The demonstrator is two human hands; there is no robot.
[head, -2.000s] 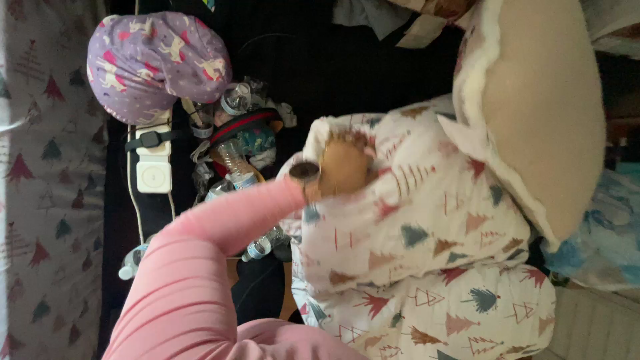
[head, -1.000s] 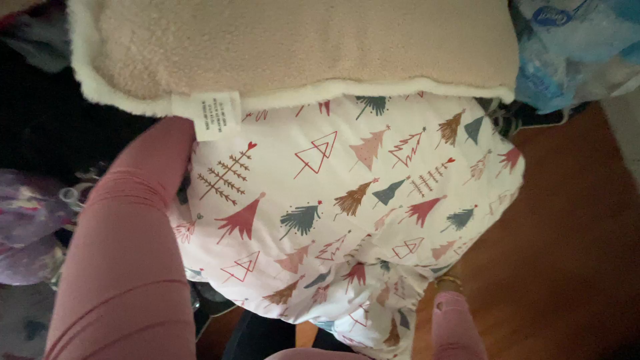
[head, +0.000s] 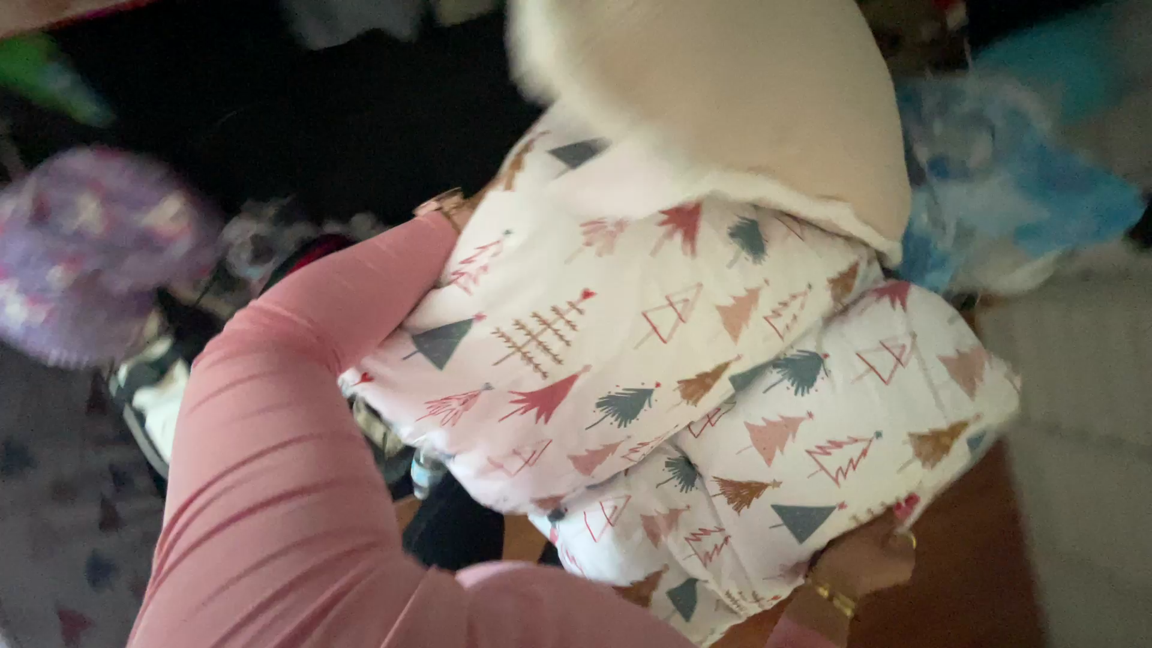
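White tree-print bedding (head: 585, 387), puffy and folded over itself, fills the middle of the view. My left hand (head: 470, 209), with a watch at the wrist, is at its upper left edge; the fingers are hidden behind the fabric, so their grip does not show. At the lower right edge, my right hand (head: 864, 562) is closed on the bedding, with a gold-coloured bracelet at the wrist. A beige plush cushion (head: 765, 99) with a pale fleecy edge lies over the top of the bedding and is partly blurred.
A purple patterned fabric item (head: 99, 252) is at the left, near a blurred heap of small things. Blue and clear plastic packaging (head: 1008, 189) lies at the right. Brown flooring (head: 963, 558) shows below the bedding, with tree-print fabric (head: 54, 513) at the lower left.
My right hand, out of view two seconds ago, now shows at the bedding's lower right edge. My left hand has gone from on top of the bedding to its upper left edge. The view has shifted.
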